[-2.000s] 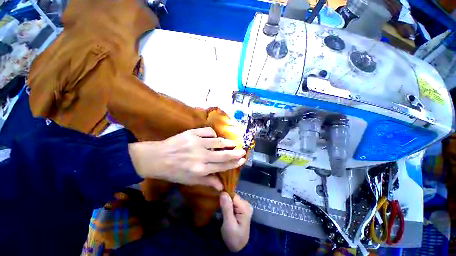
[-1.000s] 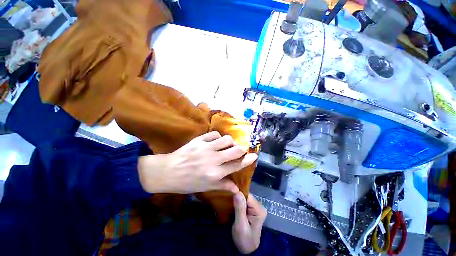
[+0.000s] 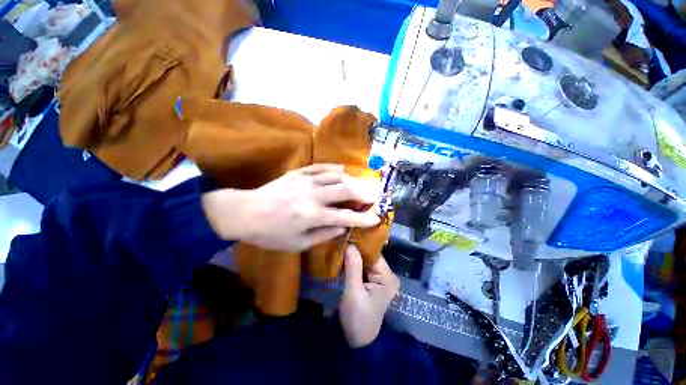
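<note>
A rust-brown garment panel (image 3: 248, 143) lies under the needle area (image 3: 383, 180) of the white and blue overlock machine (image 3: 466, 98), lit by a yellowish lamp. My left hand (image 3: 301, 207) lies on top of the cloth with its fingers extended, fingertips close to the needle area. My right hand (image 3: 365, 293) is below it, thumb up, and pinches the near edge of the cloth in front of the needle. Part of the cloth hangs over the table's front edge. The cloth under my left palm is hidden.
A larger brown panel stack (image 3: 128, 90) lies on the table's left. Plaid fabric (image 3: 184, 323) shows at my lap. Snips with red and yellow handles (image 3: 587, 346) hang at the machine's lower right. A measuring scale (image 3: 444, 316) runs along the table's front edge.
The brown cloth has moved further back past the needle, and its rounded end now stands beside the machine head. My right hand has moved up, closer to my left hand. Both still work on the cloth.
</note>
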